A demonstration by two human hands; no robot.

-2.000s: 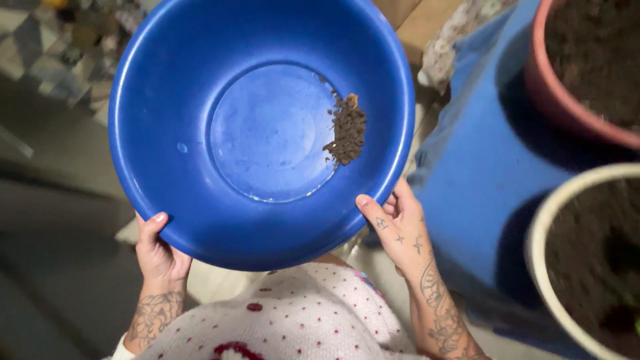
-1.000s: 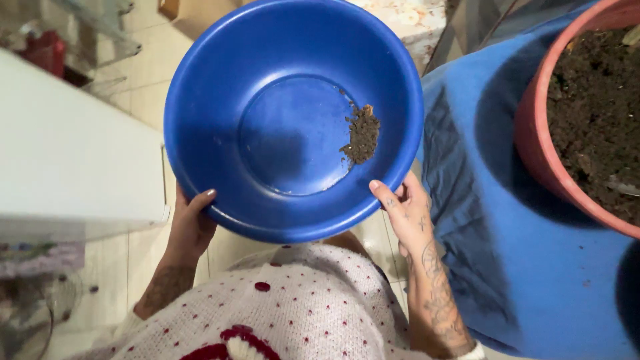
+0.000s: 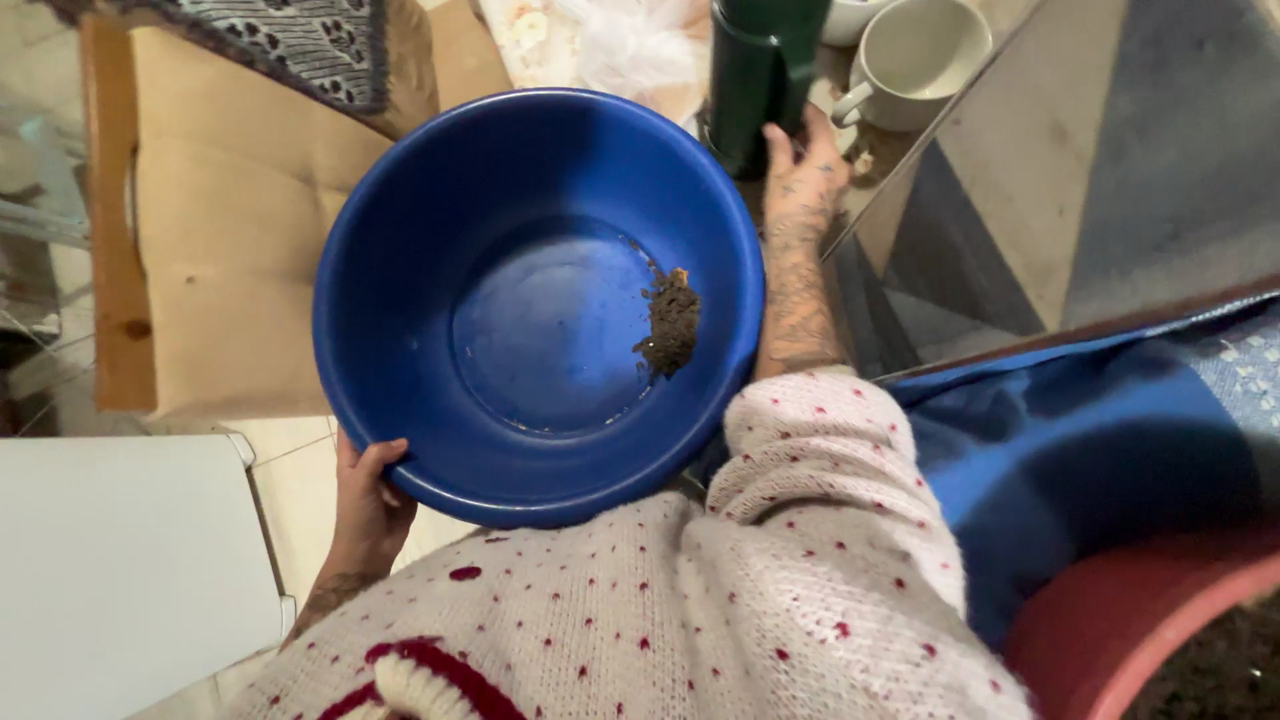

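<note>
A blue plastic basin [image 3: 540, 330] rests tilted against my sweater, and a small heap of dark soil [image 3: 672, 325] lies at the right of its bottom. My left hand [image 3: 372, 490] grips the basin's lower left rim, thumb on top. My right hand [image 3: 805, 165] is off the rim and reaches up to a dark green cylindrical container [image 3: 757, 85], fingers apart at its lower right side. Whether the fingers touch it is hard to tell. Just right of that hand stands a white mug [image 3: 920, 60].
A wooden chair with a tan seat [image 3: 230, 230] is at the upper left, a patterned cloth [image 3: 310, 45] above it. At left is a white appliance top [image 3: 130, 570]. A red pot [image 3: 1130, 610] holding soil stands on blue cloth [image 3: 1090, 440] at lower right. Clear plastic [image 3: 640, 45] lies beyond the basin.
My right hand has let go of the basin's rim and moved up beside the green container. My left hand still holds the rim. The view has shifted, bringing the mug and chair into sight.
</note>
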